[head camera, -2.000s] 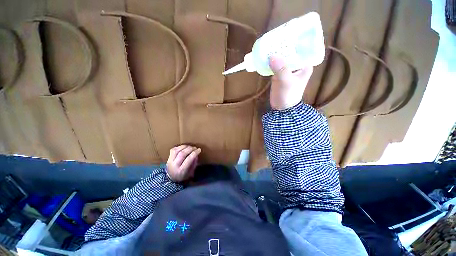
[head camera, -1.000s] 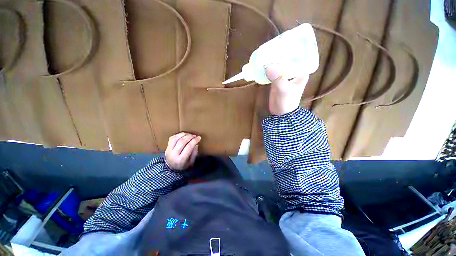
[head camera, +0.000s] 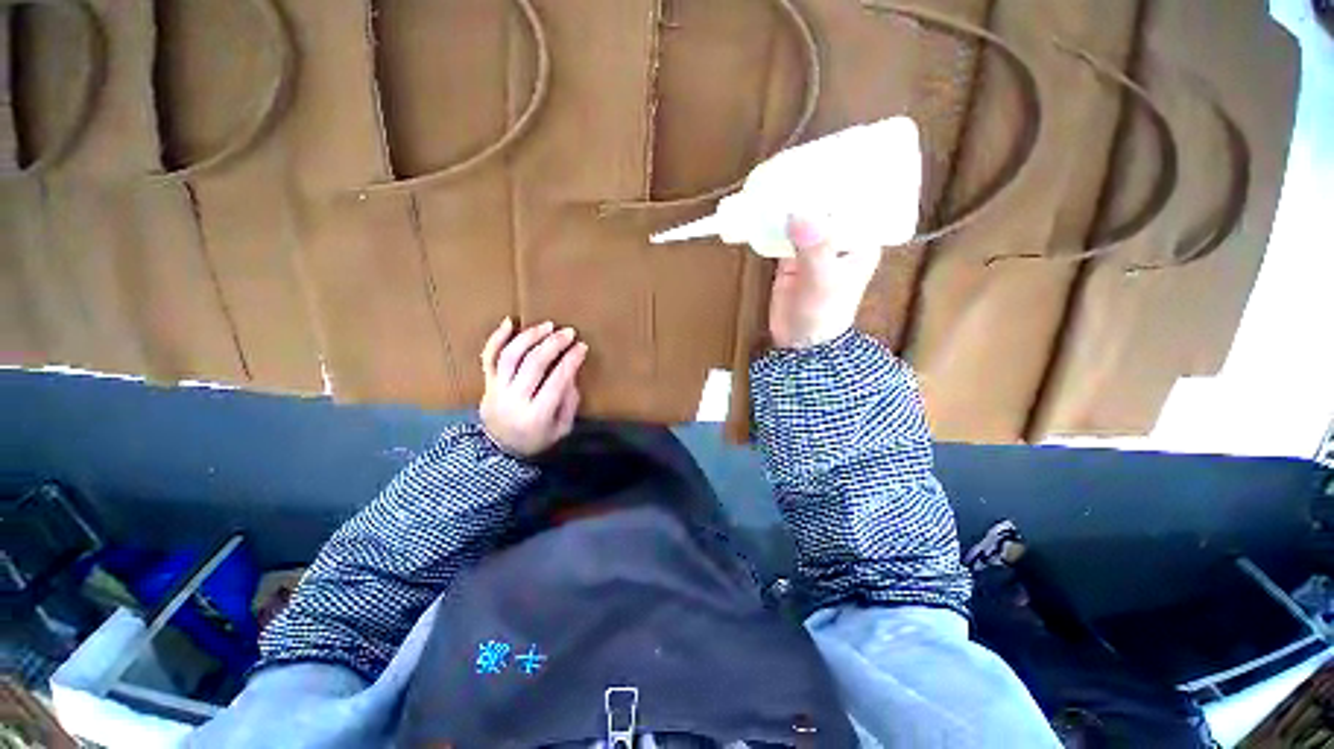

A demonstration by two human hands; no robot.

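My right hand point(head camera: 819, 285) is closed around a white squeeze bottle point(head camera: 841, 187). Its thin spout points left, over a brown panel just below the lower end of a curved handle point(head camera: 808, 88); whether the tip touches cannot be told. My left hand point(head camera: 534, 384) rests at the front edge of the brown panels point(head camera: 585, 315), fingers slightly spread, holding nothing visible. The panels overlap in a row, each with a D-shaped brown handle. The bottle covers part of a panel and some of a handle's curve.
The white tabletop point(head camera: 1270, 351) shows at the right. The table's dark grey side point(head camera: 381, 417) runs below the panels. Metal frames point(head camera: 1258, 644) stand at the lower right and lower left, with a blue item point(head camera: 212, 593) at the lower left.
The bottle spout has moved from inside a handle's curve to below its lower end. My left fingers have spread a little. The panels and handles sit higher in the view.
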